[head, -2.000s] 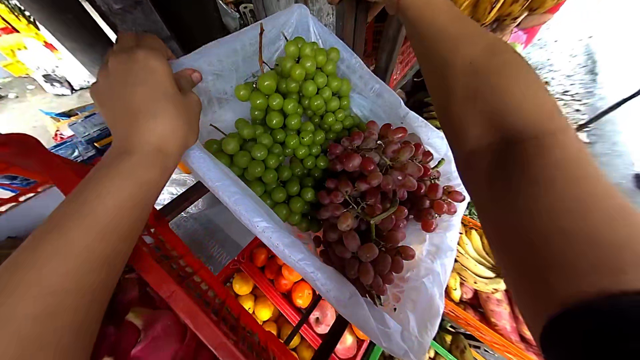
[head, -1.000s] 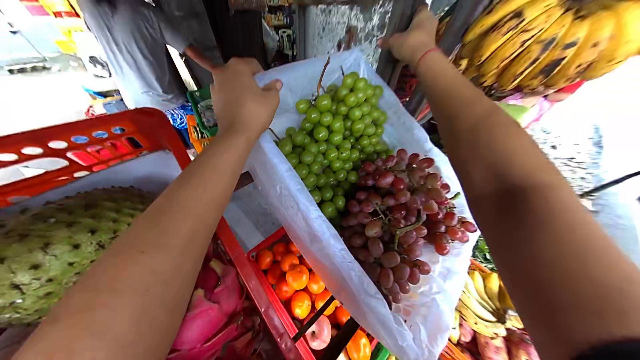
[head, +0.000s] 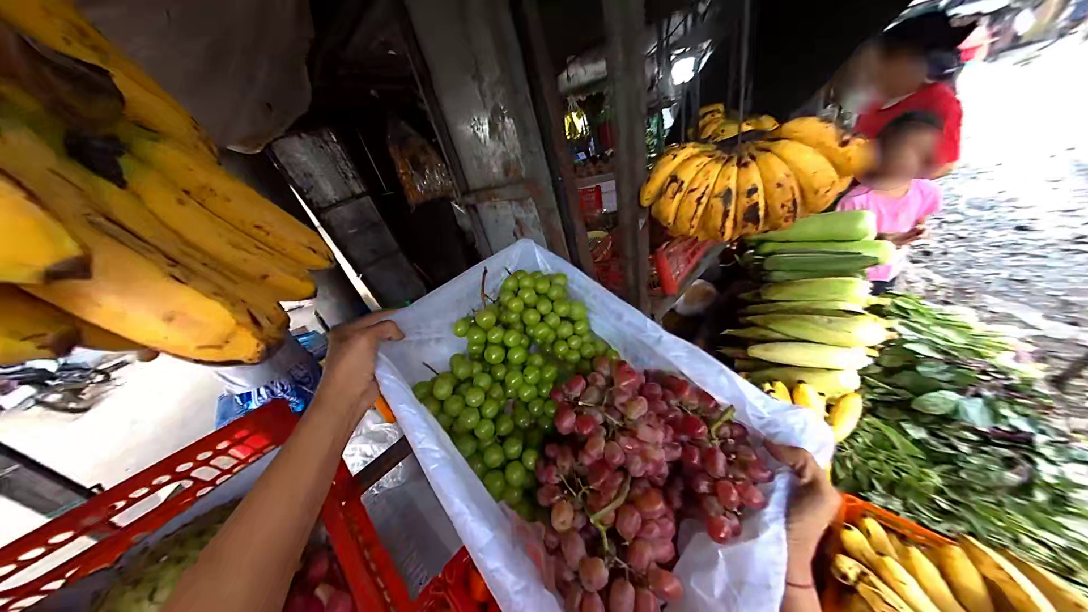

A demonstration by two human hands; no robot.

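Observation:
A tray lined with white plastic (head: pixel 450 501) lies tilted in the middle of the view, held between both hands. Green grapes (head: pixel 510 382) fill its far left part, and red grapes (head: pixel 637 459) lie beside them toward the near right. My left hand (head: pixel 353 361) grips the tray's left rim, thumb over the liner. My right hand (head: pixel 807 493) is closed on the right edge, its fingers partly hidden by the liner. The body of the tray under the liner is hidden.
Bananas hang at the upper left (head: pixel 153 221) and beyond the tray (head: pixel 748 183). A red plastic crate (head: pixel 170 484) stands left. Corn (head: pixel 816 331), leafy greens (head: pixel 952 425) and a crate of bananas (head: pixel 926 569) are right. Metal posts (head: pixel 501 127) rise ahead. Two people are at the upper right.
My right hand has moved from the post area at the far side down to the tray's right edge. My left hand stays at the left rim. The view has swung up and right.

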